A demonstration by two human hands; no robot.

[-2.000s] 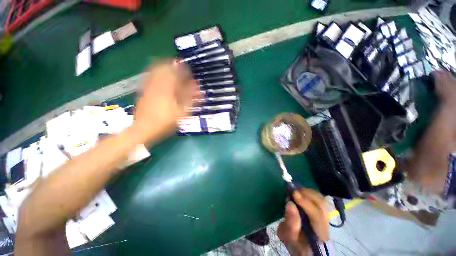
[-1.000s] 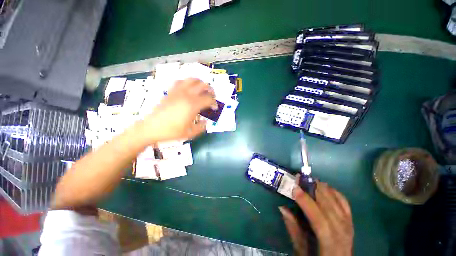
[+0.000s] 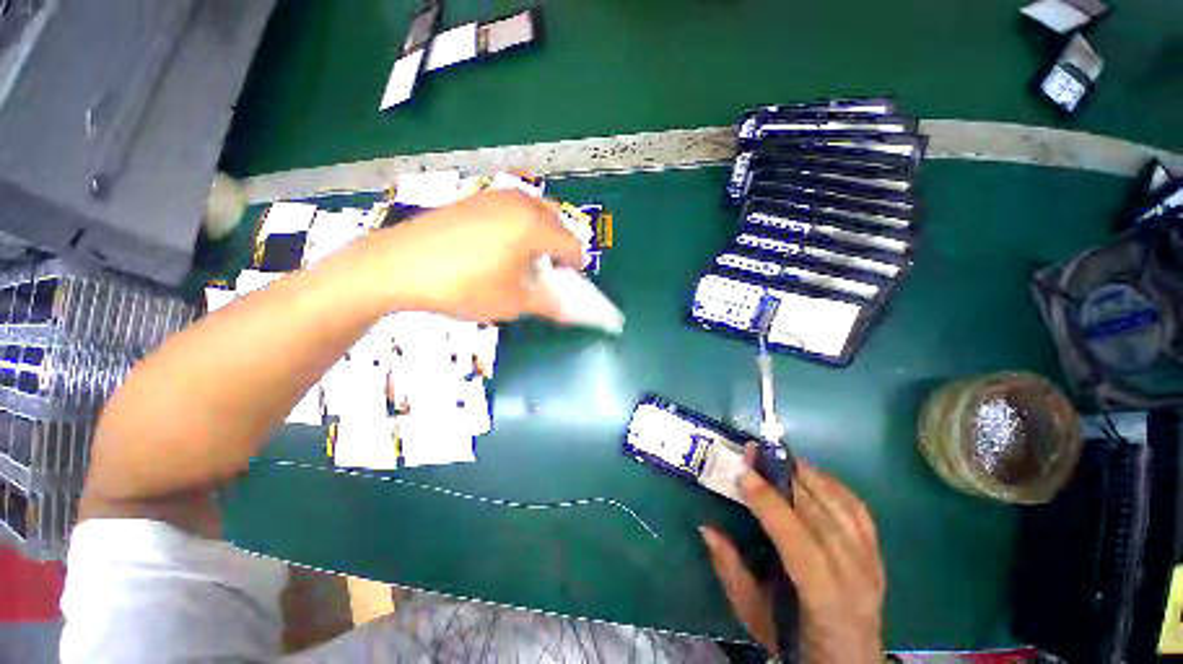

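My left hand [image 3: 519,266] holds a white LCD module [image 3: 580,297], slightly blurred, above the right edge of the LCD pile [image 3: 435,376]. My right hand [image 3: 811,545] holds the soldering iron [image 3: 768,402] with its tip pointing away from me, near the front phone of the stack. The fingers of my right hand also rest at the near end of a single phone housing [image 3: 688,444] lying on the mat. Its white patterned half faces left, and its silvery half is partly under the fingers. A thin solder wire [image 3: 519,502] lies loose on the mat.
A fanned stack of phone housings [image 3: 830,234] lies behind the single one. A round pot [image 3: 999,437] with shiny contents stands right, beside a black holder [image 3: 1090,545] and a fan [image 3: 1118,324]. Ribbed plastic trays [image 3: 97,363] stand left. Small phone pieces [image 3: 454,47] lie at the far side.
Since one second ago, my left hand has lifted a white LCD module from the pile. The view has shifted slightly. My right hand stays at the single housing, which was absent two seconds ago.
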